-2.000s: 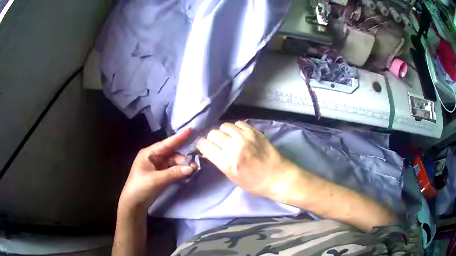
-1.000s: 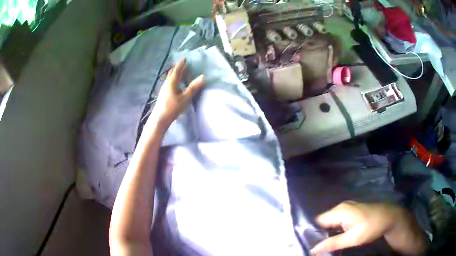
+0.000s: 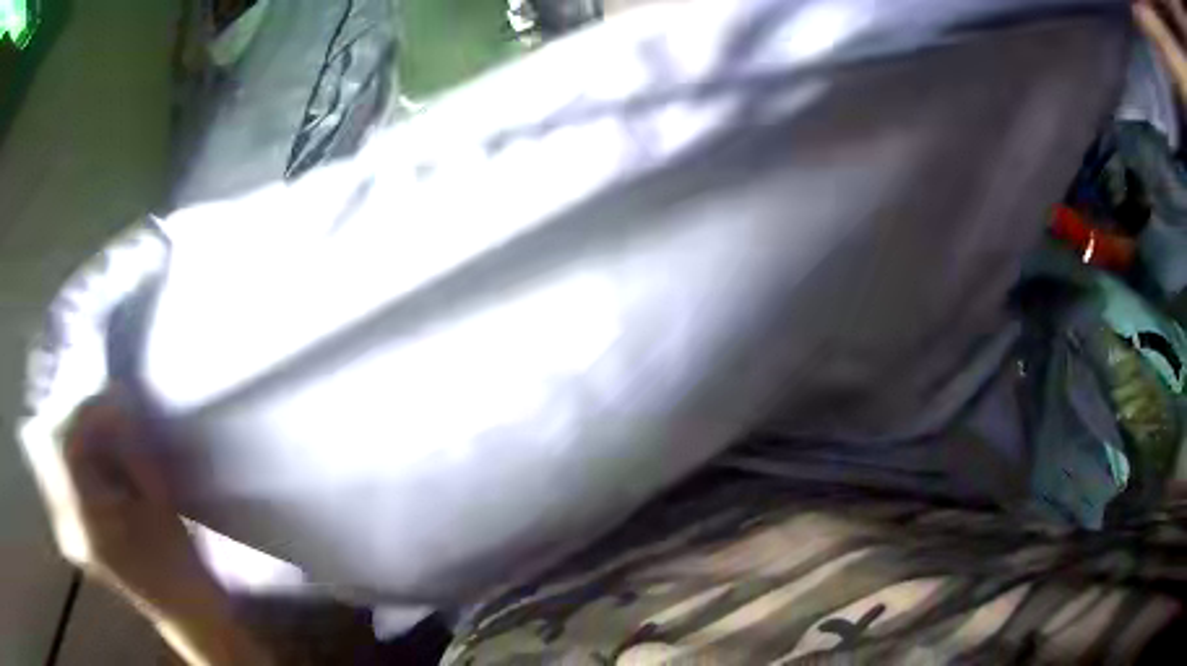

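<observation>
A large light purple-grey fabric panel (image 3: 521, 312) is stretched across the view, blurred and white with glare. My left hand (image 3: 124, 475) is at the far left, blurred, closed on the panel's left end. My right hand (image 3: 1162, 39) is only a small part at the top right edge, by the panel's right end; its fingers and grip cannot be made out. The panel hides most of the machine and its table.
Camouflage-clothed lap (image 3: 807, 586) is below the panel. An orange-red box (image 3: 1091, 239) lies among cloth at the right. More grey cloth (image 3: 286, 91) hangs at the upper left. A green plate surface (image 3: 456, 46) shows at the top.
The panel has been lifted and spread wide across the view. My left hand has moved down to the far left and closed on it. My right hand has moved up to the top right edge.
</observation>
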